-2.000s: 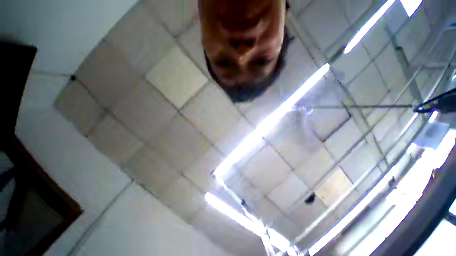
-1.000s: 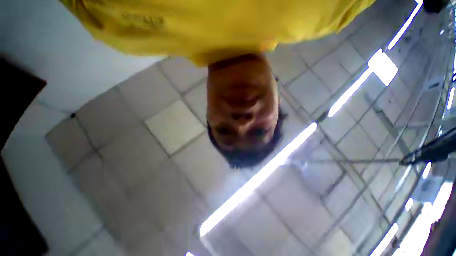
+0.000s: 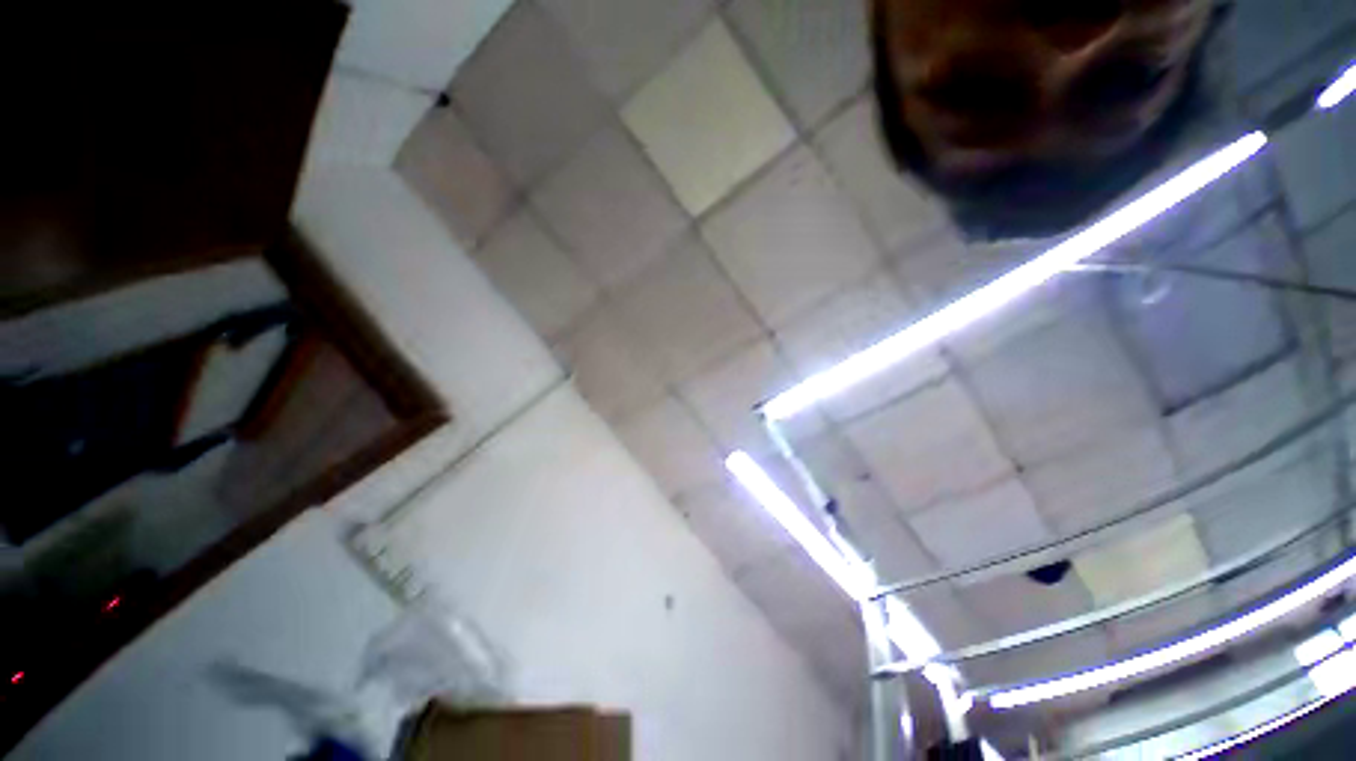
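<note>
Neither of my hands is in view. The camera faces up at a tiled ceiling (image 3: 625, 320), and the picture appears upside down in part. A person's head (image 3: 1048, 112) is upside down at the top right, cut off by the upper edge. A brown cardboard carton (image 3: 521, 732) shows at the bottom edge, cut off. Beside it is a blurred, pale clear thing, possibly a plastic bag (image 3: 431, 654). No work piece is in view.
Long lit tube lights (image 3: 1026, 278) cross the ceiling. A white wall (image 3: 595, 550) fills the lower middle. A brown-framed opening or window (image 3: 357, 335) is at the left, with dark shapes and small red lights. Metal rails (image 3: 1101, 523) run at the right.
The camera view has swung. The head has moved up and right, and the yellow shirt has left the picture. The framed opening shows more, and the carton has come into view at the bottom.
</note>
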